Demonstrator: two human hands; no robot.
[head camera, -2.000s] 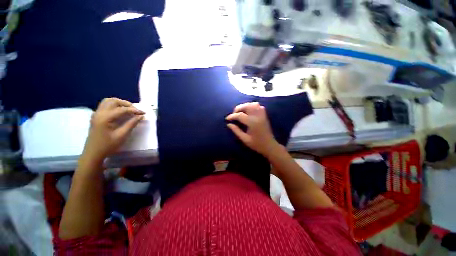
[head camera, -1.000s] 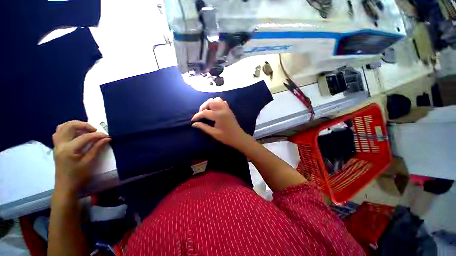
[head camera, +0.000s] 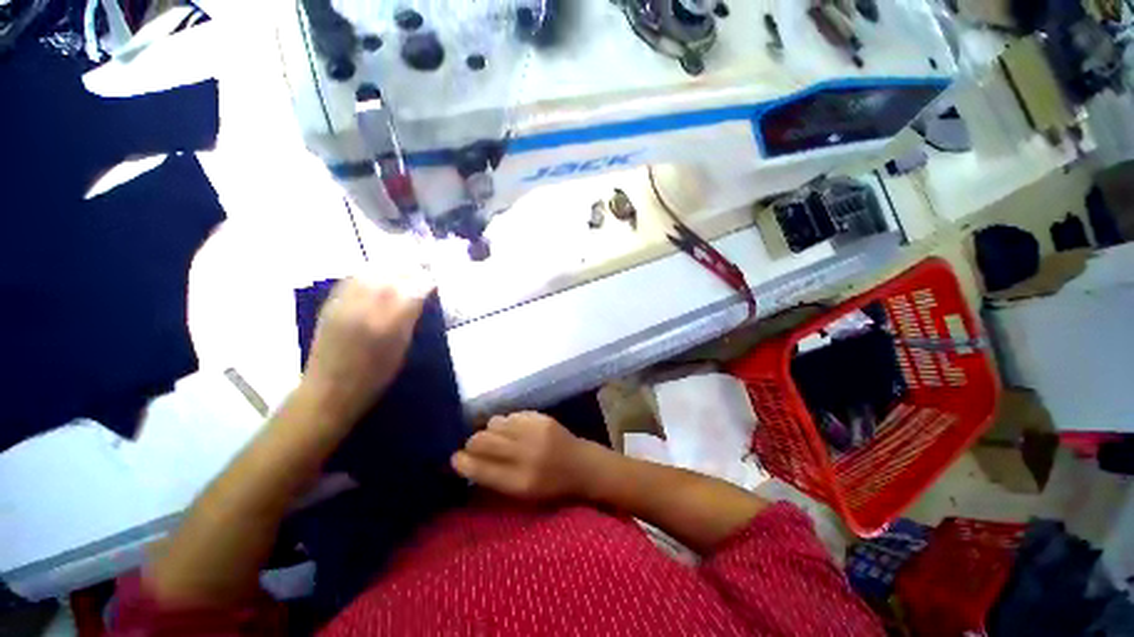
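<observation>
A piece of dark navy cloth hangs from the machine table over its front edge towards my lap, now a narrow shape. My left hand is closed on its upper end, just below the needle area. My right hand is closed at its right edge, low near my lap; the fingertips are partly hidden. The white sewing machine with a blue stripe stands above the cloth. Its presser foot area is washed out by the lamp glare.
Navy garment panels lie at the left. A thin tan strip lies on the white table. Red-handled snips, small metal bits and a dark box are right of the needle. A red basket stands below right.
My left hand has moved right and up with the cloth, my right hand down towards my lap. The cloth has gone from spread wide to narrow. The view has shifted.
</observation>
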